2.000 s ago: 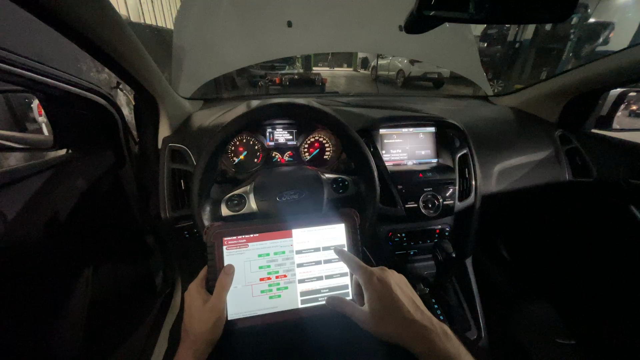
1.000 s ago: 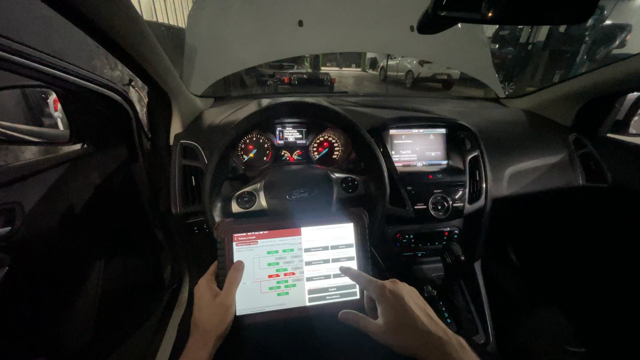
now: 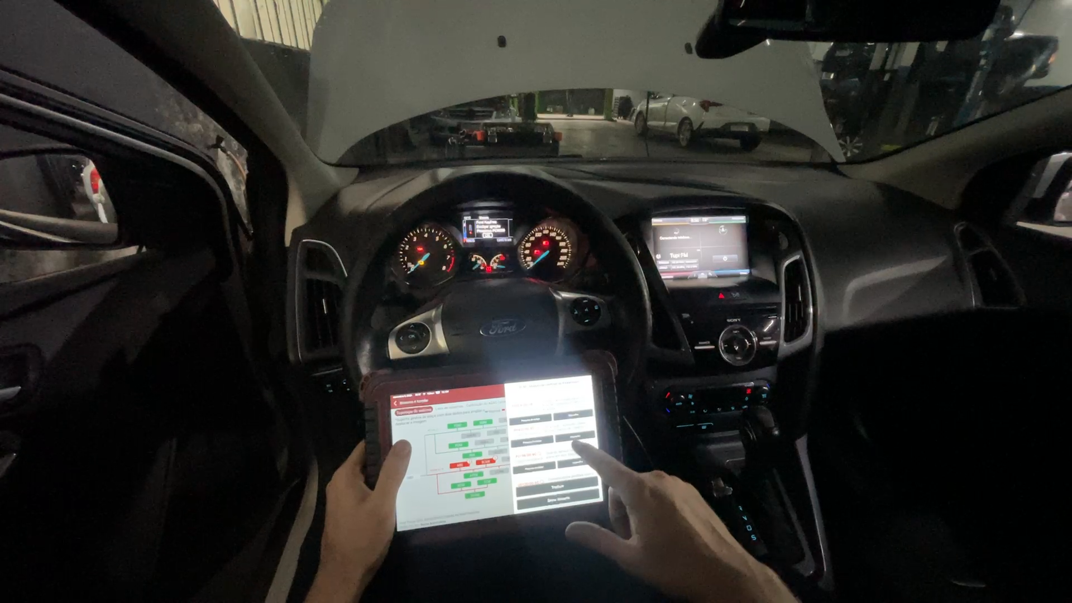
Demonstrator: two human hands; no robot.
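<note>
A diagnostic tablet in a dark rugged case (image 3: 452, 452) leans upright before the lower part of the steering wheel (image 3: 502, 322). Its lit screen has a tree of green, grey and red boxes at left and a white panel with dark buttons at right. My left hand (image 3: 364, 511) grips the tablet's left edge, thumb over the screen's border. My right hand (image 3: 662, 523) holds nothing; its index fingertip is at the white panel, near the middle buttons, with the thumb apart below. Whether the fingertip touches the glass I cannot tell.
Behind the wheel, the instrument cluster (image 3: 486, 247) is lit. A centre display (image 3: 701, 245) glows above the audio controls (image 3: 737, 343), with the gear lever (image 3: 760, 431) lower down. The raised hood (image 3: 569, 67) stands beyond the windshield. A door mirror (image 3: 54, 201) is at the left.
My right index finger has moved over the tablet's right panel, from its upper buttons to around the middle ones. My left hand has kept its grip on the tablet.
</note>
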